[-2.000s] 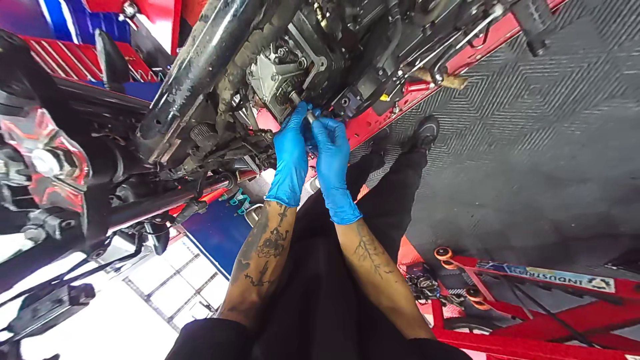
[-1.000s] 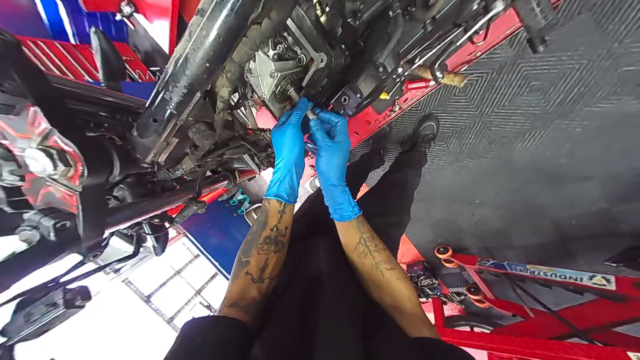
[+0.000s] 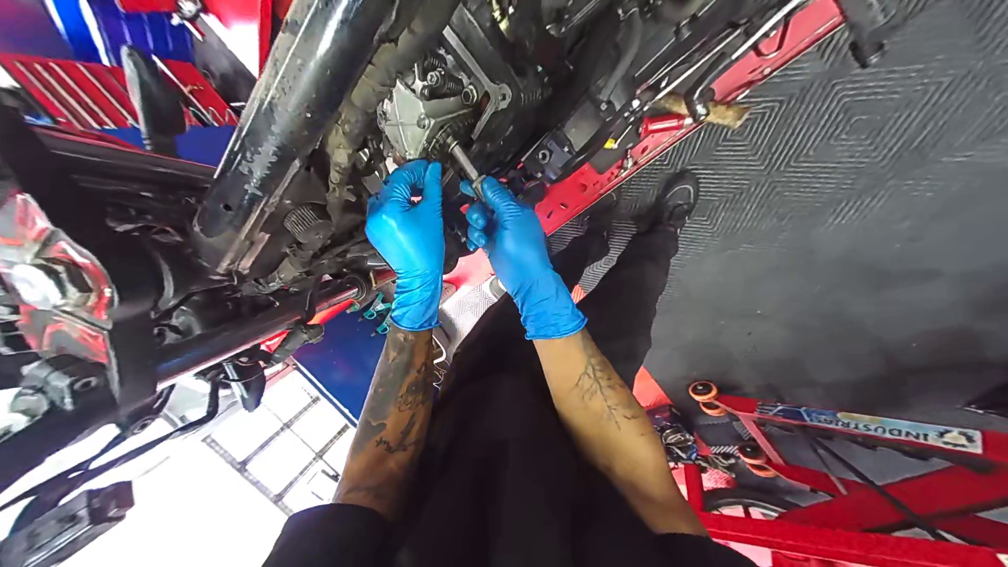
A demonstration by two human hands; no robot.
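Both my hands wear blue gloves and work at the underside of a motorcycle-like vehicle. My left hand (image 3: pixel 409 224) has its thumb and fingertips pinched together just below a grey metal housing (image 3: pixel 417 118); whether anything lies between them is hidden. In my right hand (image 3: pixel 504 224) is the lower end of a slim metal tool (image 3: pixel 466 163), tilted up and left, its tip reaching springs and bolts at the housing's lower right. A thick black tube (image 3: pixel 291 102) with worn paint runs diagonally to the left of the housing.
A red lift rail (image 3: pixel 583 193) runs diagonally behind the hands, beside dark patterned floor mats (image 3: pixel 819 150). At lower right stands a red metal frame (image 3: pixel 858 535) with orange-rimmed casters (image 3: pixel 703 390). Black cables and bars fill the left side. My shoe (image 3: pixel 677 197) is on the mat.
My hands were close together at the housing; now they are apart. The right hand has drawn down and right, and the metal tool shows clearly. The left hand's fingertips are now pinched below the housing.
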